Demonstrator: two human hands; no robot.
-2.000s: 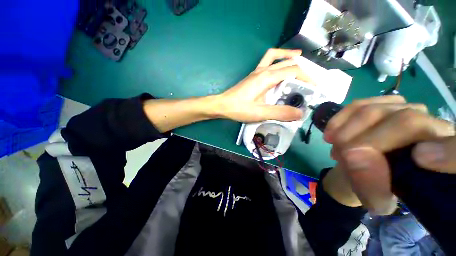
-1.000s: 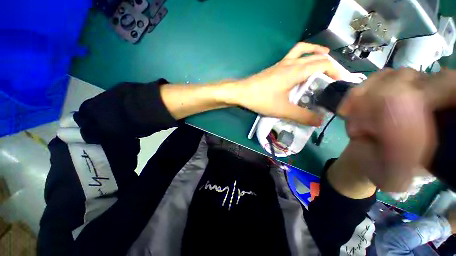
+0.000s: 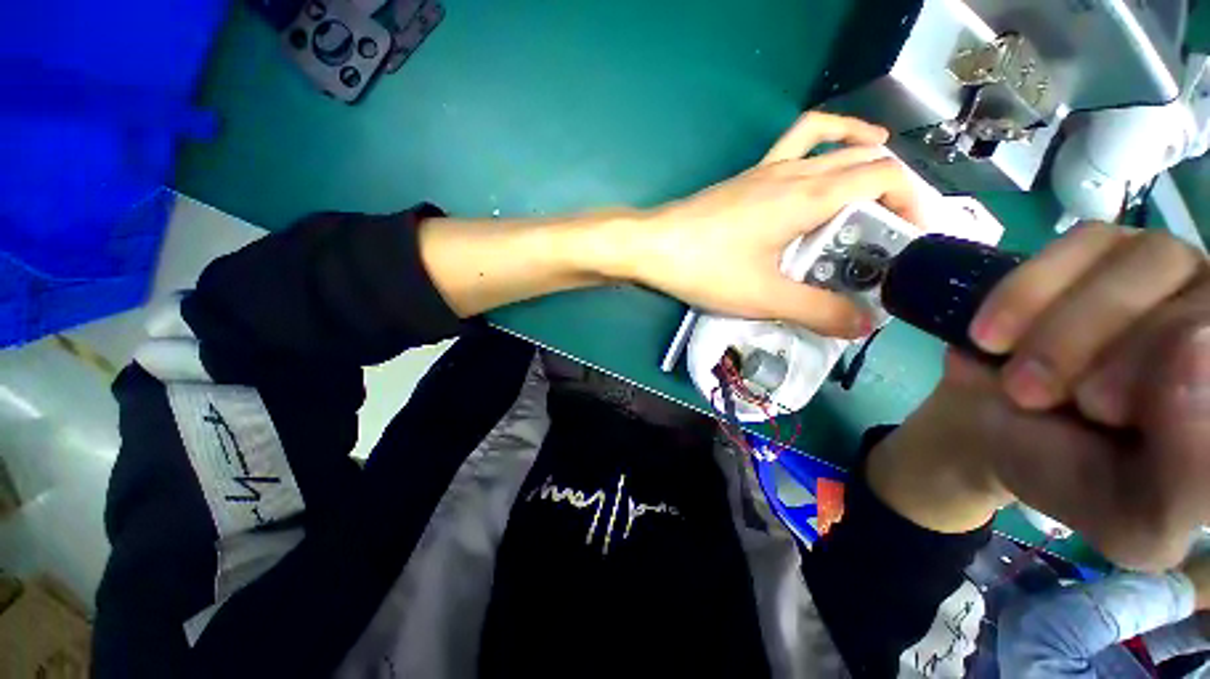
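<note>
A white camera housing [image 3: 776,361] lies on the green mat near the bench's front edge, with thin red and dark wires hanging from its open end. The lens module [image 3: 860,268] sits in the housing's upper part. My left hand [image 3: 770,232] holds the housing, fingers over its far side and thumb along the near side. My right hand [image 3: 1101,371] grips the black electric screwdriver [image 3: 949,285], whose front end is over the lens module. The bit's tip and any screw cannot be made out.
Blue bins [image 3: 93,159] stand at the left. Black front cover plates [image 3: 338,53] lie at the upper left. The metal screw feeder [image 3: 989,100] stands behind the housing. Another white housing [image 3: 1108,159] is at its right. Another person's sleeve [image 3: 1095,617] shows at the lower right.
Since the last frame the screwdriver's front has shifted slightly right and down, uncovering more of the lens module. My left hand still holds the housing. The view has shifted since the earliest frame.
</note>
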